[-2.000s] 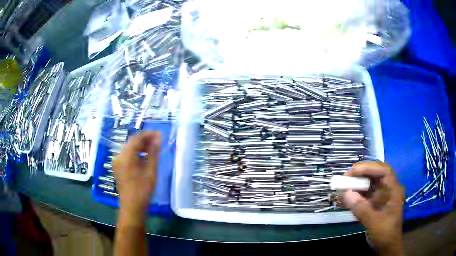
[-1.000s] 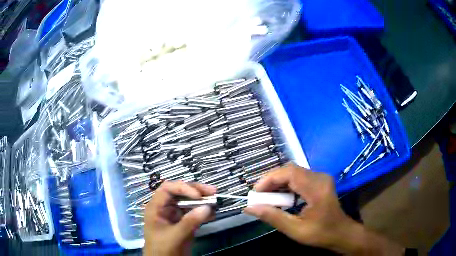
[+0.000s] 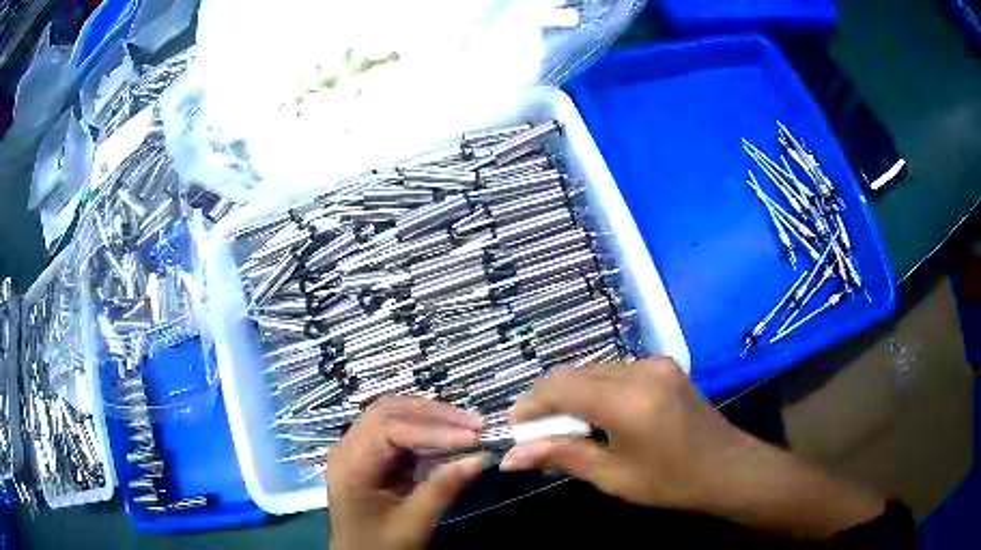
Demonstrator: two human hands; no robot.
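My left hand (image 3: 403, 467) is closed on a short metal tube, mostly hidden by the fingers. My right hand (image 3: 635, 435) holds a white plastic sleeve (image 3: 551, 429) between thumb and fingers, in line with the tube. A short silver piece (image 3: 495, 435) shows between the fingertips, where the tube and sleeve meet or nearly meet; the exact contact is hidden. Both hands are over the front edge of the central white tray (image 3: 239, 430), which is full of assembled units (image 3: 446, 274) in rows.
A right blue tray (image 3: 688, 204) holds loose thin rods (image 3: 807, 236). Behind lies a whitish plastic bag (image 3: 355, 97). At left are a clear bag of tubes (image 3: 151, 247), a left blue tray (image 3: 194, 397) and a smaller white tray (image 3: 81, 496). A black phone (image 3: 869, 140) lies at right.
My hands, first apart, came together over the tray. The gap between tube and sleeve, where a thin rod showed one second ago, has nearly closed. The camera view has turned rightward.
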